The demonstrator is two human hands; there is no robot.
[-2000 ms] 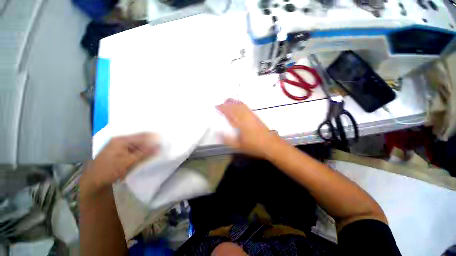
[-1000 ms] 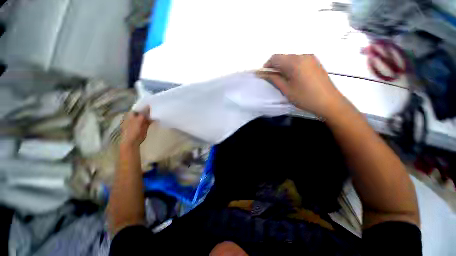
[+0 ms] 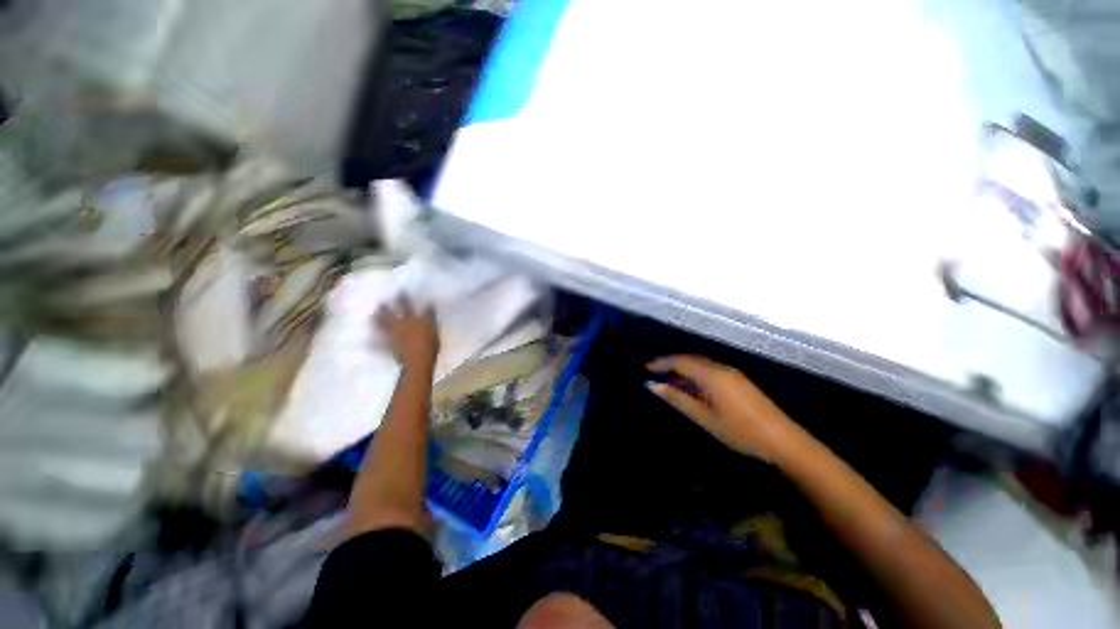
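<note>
A white panel (image 3: 350, 350) lies over the pieces in and beside the blue crate, left of the table and below its top. My left hand (image 3: 410, 332) rests on the panel with its fingers spread. My right hand (image 3: 712, 399) is in the air just off the table's front edge, over my dark clothing. Its thumb and fingers are apart and I see nothing in it. The picture is blurred.
The white machine table (image 3: 762, 160) has a blue strip (image 3: 518, 62) at its left edge. Red-handled scissors (image 3: 1087, 285) lie at the far right, blurred. The blue crate (image 3: 537, 440) holds beige pieces. Heaps of cut pieces (image 3: 215, 307) lie on the left.
The view has swung left and down. The white panel has gone from between both hands at the table edge to the pile on the left. My right hand has let go of it.
</note>
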